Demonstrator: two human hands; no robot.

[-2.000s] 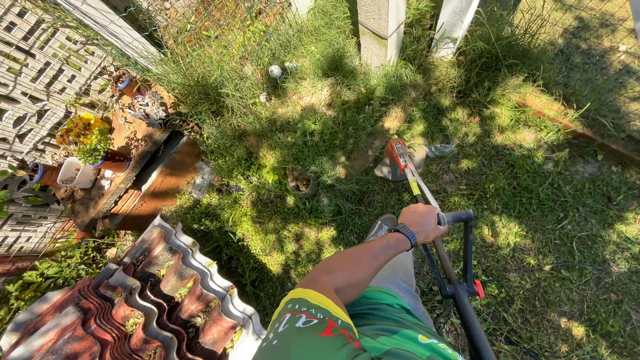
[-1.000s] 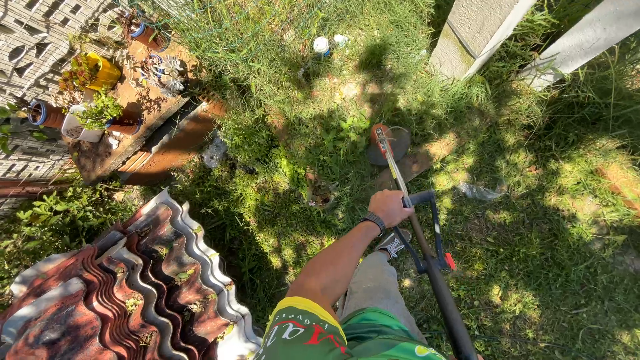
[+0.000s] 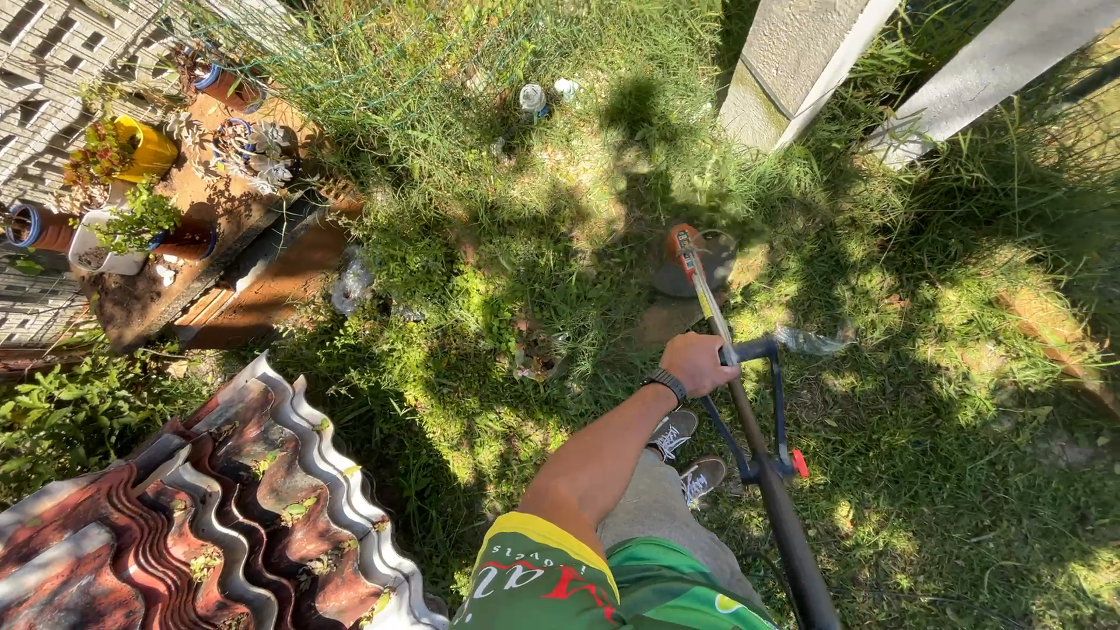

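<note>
My left hand (image 3: 697, 365), with a dark watch at the wrist, is closed around the front handle of a string trimmer (image 3: 754, 429), beside its shaft. The shaft runs from the lower right edge up to the orange trimmer head (image 3: 685, 245). A round, dark guard (image 3: 713, 264) lies low over the grass at that end. The handle's black frame (image 3: 778, 407) spreads to both sides of the shaft and has a red knob (image 3: 800, 464). My right hand is out of view. My shoes (image 3: 687, 455) stand on the grass just left of the shaft.
Stacked corrugated roof sheets (image 3: 289, 499) fill the lower left. Potted plants stand on a ledge (image 3: 197, 114) beside a patterned block wall (image 3: 52, 52). Concrete posts (image 3: 787, 70) rise at the top right. A clear plastic piece (image 3: 814, 339) and a plastic bottle (image 3: 532, 99) lie in the grass.
My left hand keeps its hold on the trimmer handle. The trimmer's head has moved away from the clear plastic piece beside which it was two seconds ago. The view has shifted.
</note>
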